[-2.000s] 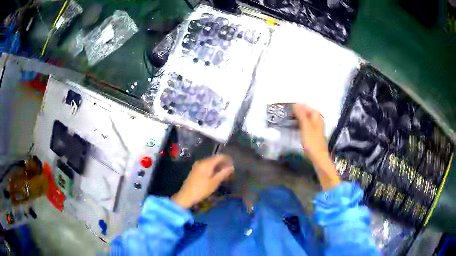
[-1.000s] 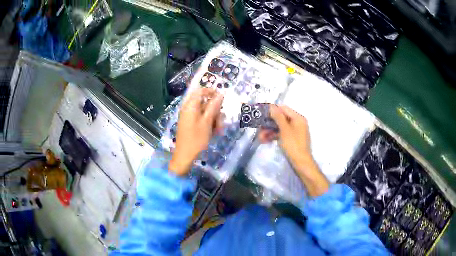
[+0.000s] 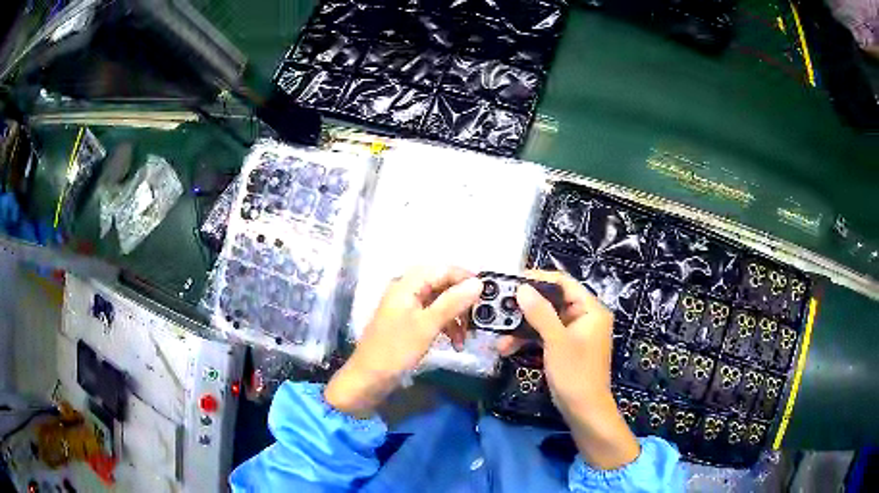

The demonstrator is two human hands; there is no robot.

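A small black camera cover plate (image 3: 497, 310) with three large lens rings is held between both hands, over the lower right edge of the white sheet. My left hand (image 3: 414, 323) grips its left side with thumb and fingers. My right hand (image 3: 569, 332) grips its right side, the thumb over its upper right part. The white sheet (image 3: 448, 212) lies beyond the hands. A clear blister tray (image 3: 284, 241) with rows of dark round pieces lies to its left. A black pocket tray (image 3: 665, 318) with gold-ringed parts lies to the right, partly behind my right hand.
Another glossy black tray (image 3: 424, 72) lies at the back. A crumpled clear plastic bag (image 3: 145, 202) is on the green surface at left. The white machine table (image 3: 145, 385) with a red button (image 3: 208, 403) stands at lower left. A yellow line (image 3: 796, 376) runs along the right.
The view has turned right. My left hand has moved off the blister tray and now holds the plate too. My right hand, with the plate, is now nearer the black pocket tray.
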